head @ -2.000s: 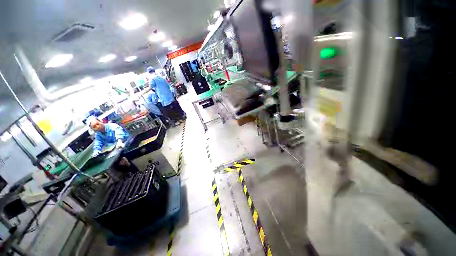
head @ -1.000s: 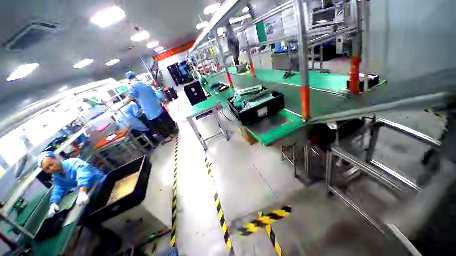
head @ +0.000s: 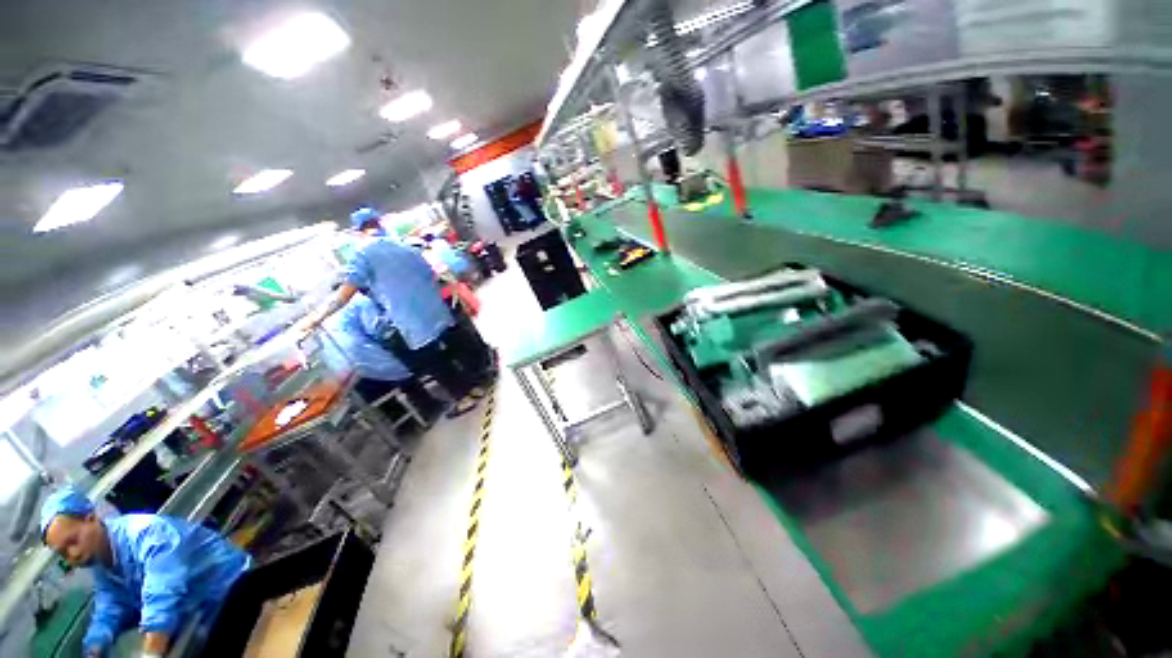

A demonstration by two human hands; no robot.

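Observation:
Neither of my hands is in the picture. Nearest in front of me, at the right, a black bin stands on the edge of a green-topped bench. The bin holds several wrapped or bagged items, pale, green and grey; what they are I cannot tell. A white label shows on the bin's near side. A grey, shiny flat area lies on the bench in front of the bin. A dark belt runs along the bench behind the bin.
A small green-topped table and an upright black bin stand ahead. Orange-based posts line the bench. On the left are a seated person in blue, standing workers and a black bin. Yellow-black tape marks the aisle.
The view has moved forward past the white machine and metal frame at the right. The bench and its black bin are now much nearer. The seated person has shifted to the lower left.

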